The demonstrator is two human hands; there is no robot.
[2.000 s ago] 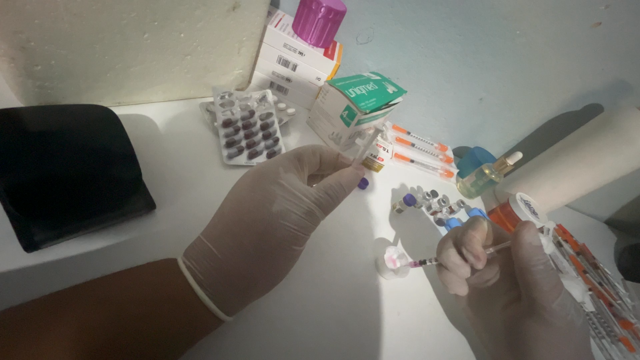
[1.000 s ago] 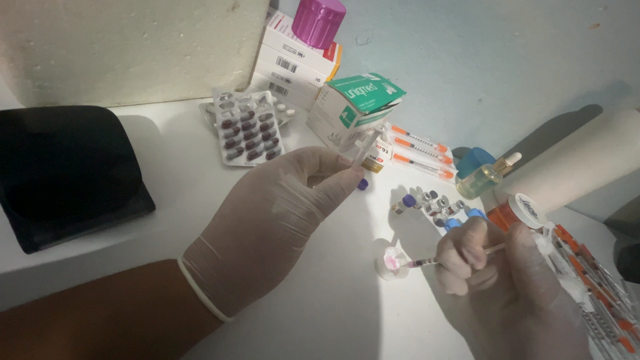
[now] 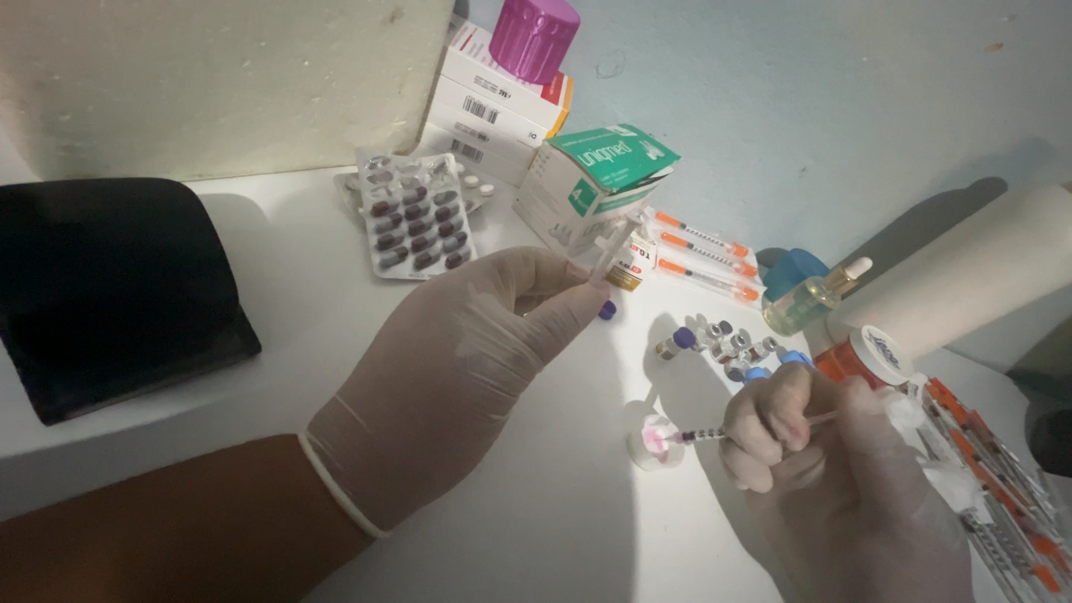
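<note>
Both hands wear whitish gloves. My left hand [image 3: 452,368], near the middle, pinches a small clear plastic piece [image 3: 615,251] between thumb and forefinger, in front of the green and white box [image 3: 586,188]. At the lower right my right hand [image 3: 829,469] is closed around a thin syringe [image 3: 702,435]. Its tip points left into a small white cup [image 3: 657,444] with pink contents on the white table; whether it touches them I cannot tell. Several small glass vials [image 3: 733,343] and one with a purple cap [image 3: 675,342] stand or lie just beyond the cup.
Capsule blister packs [image 3: 419,222] lean near white boxes [image 3: 477,117] topped by a purple cap [image 3: 534,38]. Packaged orange-capped syringes [image 3: 708,255] lie behind; more syringes [image 3: 997,477] lie at right, near an orange jar [image 3: 863,360], a dropper bottle [image 3: 804,306] and a white roll [image 3: 963,268]. A black object [image 3: 117,293] is left.
</note>
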